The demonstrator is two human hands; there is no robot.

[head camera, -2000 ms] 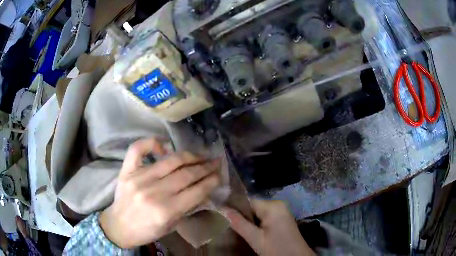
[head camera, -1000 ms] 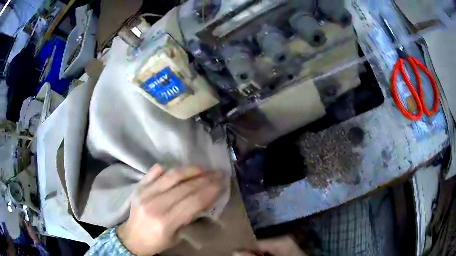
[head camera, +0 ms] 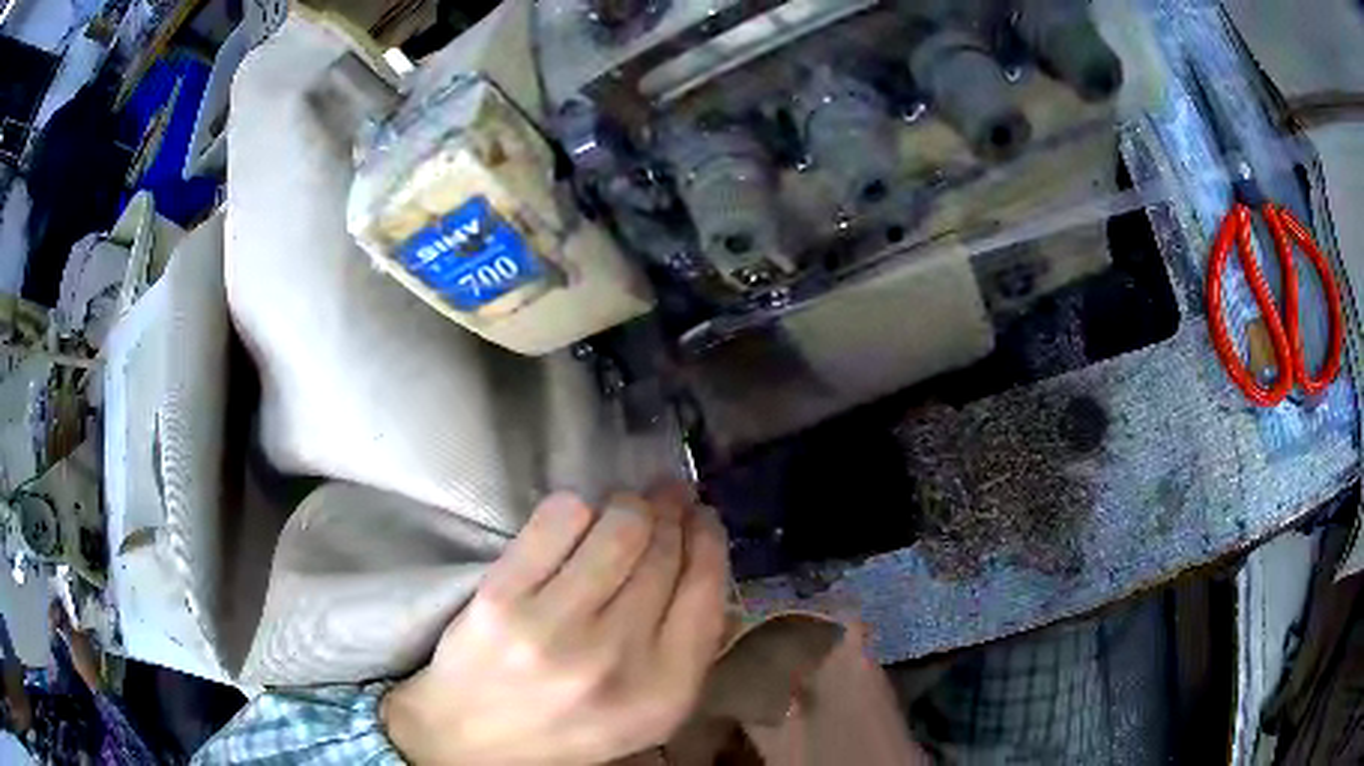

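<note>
My left hand (head camera: pixel 576 636) is in front of the machine's needle area (head camera: pixel 636 397), its fingers bunched on the edge of a pale beige fabric panel (head camera: pixel 382 389). The panel runs under the cream overlock head (head camera: pixel 501 240) with the blue "700" label and spreads in folds to the left. My right hand (head camera: pixel 845 711) is at the bottom edge, cut off and blurred, beside a curled brown fabric part (head camera: pixel 770 659). Its fingers are mostly hidden, so its grip is unclear. The presser foot is too dark to make out.
Red-handled scissors (head camera: pixel 1276 307) lie at the table's right side. A brown heap of lint (head camera: pixel 1010 486) lies by the machine's dark front opening (head camera: pixel 838 494). Dark tension knobs (head camera: pixel 733 202) line the machine. The table's wooden edge (head camera: pixel 1107 591) runs along the lower right.
My left hand has moved right, to the fabric edge, and its fingers have bunched. My right hand dropped low, then came back up with the brown fabric curling beside it. The pale panel has shifted up behind the head.
</note>
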